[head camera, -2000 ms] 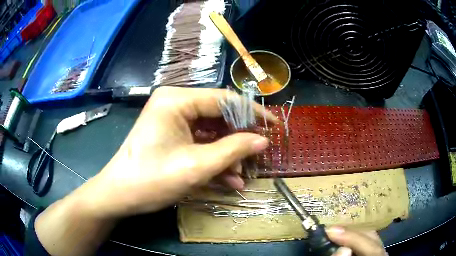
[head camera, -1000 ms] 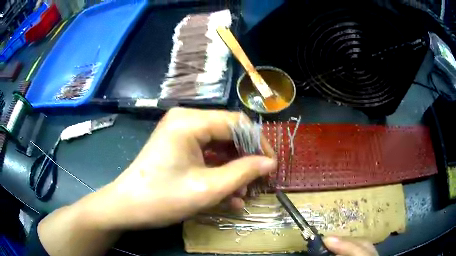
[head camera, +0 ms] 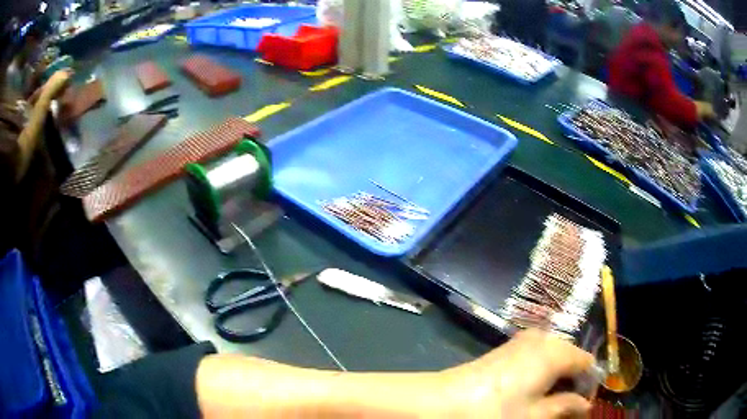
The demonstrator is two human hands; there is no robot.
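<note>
My left hand is at the bottom right, its fingers closed on a blurred bunch of thin wire leads. A corner of the red perforated board shows below the fingers. The round metal cup with amber contents is right beside the hand, and the wooden-handled brush leans in it. The stack of leaded pieces, brown in the middle with white ends, lies in the black tray behind the hand. My right hand and the soldering iron are out of the picture.
A blue tray holds some pieces. A solder spool trails wire past scissors and a white knife. Red boards, a red bin and more blue trays stand further off. A person in red is at the back right.
The view has swung left and up, bringing the spool, far bench and people into view. My left hand now shows at the bottom right; the right hand, iron and cardboard have left the picture.
</note>
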